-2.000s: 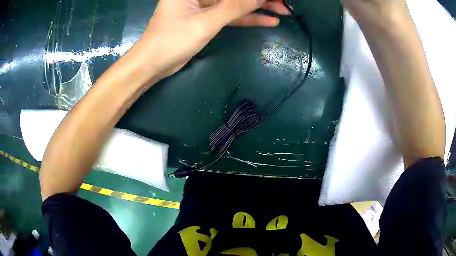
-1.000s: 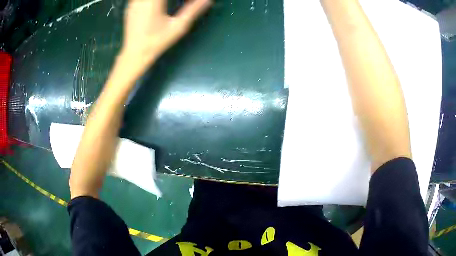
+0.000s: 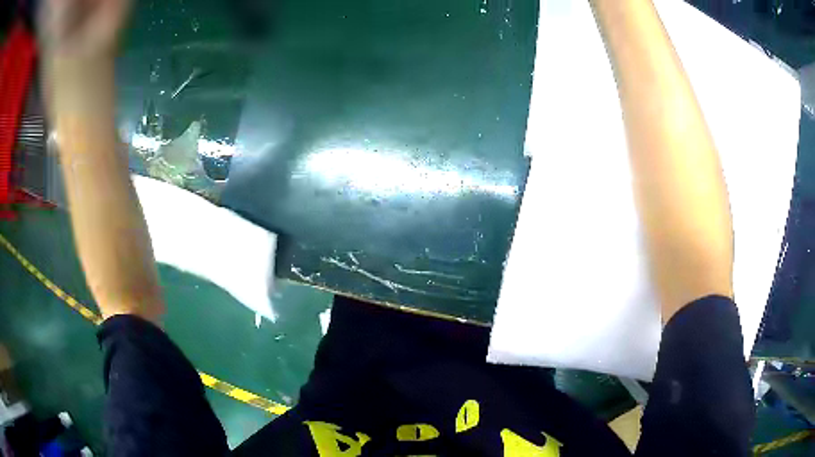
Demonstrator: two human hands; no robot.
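My left hand (image 3: 85, 27) is at the top left, blurred and partly cut off by the top edge; whether it holds anything cannot be told. My right forearm lies over the white foam sheet (image 3: 581, 259) at the right, and my right hand is beyond the top edge of the picture. The dark green bench mat (image 3: 384, 107) lies in front of me, shiny and worn. A smaller white foam pad (image 3: 210, 241) is at the left front bench edge, partly behind my left forearm.
A red bin (image 3: 13, 107) stands at the far left. A clear tape patch (image 3: 181, 153) is on the mat at left. Yellow-black tape (image 3: 241, 394) marks the green floor below the bench. A blurred dark shape (image 3: 255, 18) is at the top edge.
The bundled black cord seen two seconds ago is out of view. My left hand has moved further left and its fingers have blurred. My right hand has left the picture at the top.
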